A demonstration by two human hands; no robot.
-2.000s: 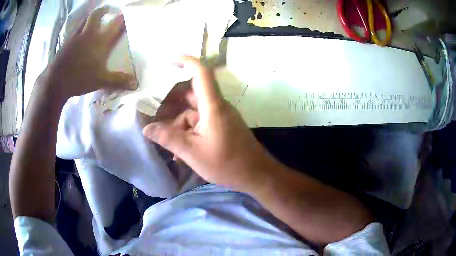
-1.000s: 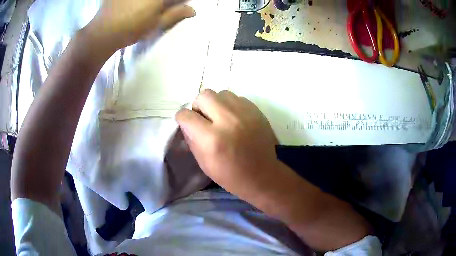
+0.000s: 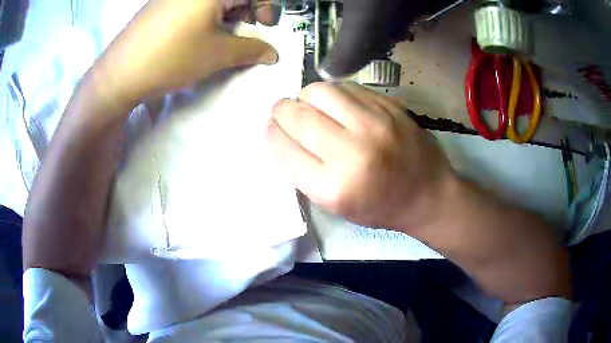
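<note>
A white garment piece [image 3: 221, 167] lies over the white tabletop and hangs over its front edge; much of it is overexposed. A thin seam shows on its left part. My left hand [image 3: 194, 47] lies on the cloth at the upper left, thumb apart, its fingertips partly hidden near the top edge. My right hand [image 3: 355, 147] has curled fingers pinching the cloth's right edge, just in front of the sewing machine head [image 3: 365, 30]. The presser foot and needle area [image 3: 309, 30] shows in part beside the cloth; the needle point cannot be made out.
Scissors [image 3: 489, 97] with a red and a yellow-orange loop lie on a red patch at the right. Ribbed cream knobs [image 3: 502, 30] are at the top. A thin pointed tool [image 3: 569, 174] and a pale bundle [image 3: 593, 194] are at the far right table edge.
The cloth now lies flatter and reaches up to the machine head, which has come into view. My right hand has moved up and right, from an open pose to a closed pinch.
</note>
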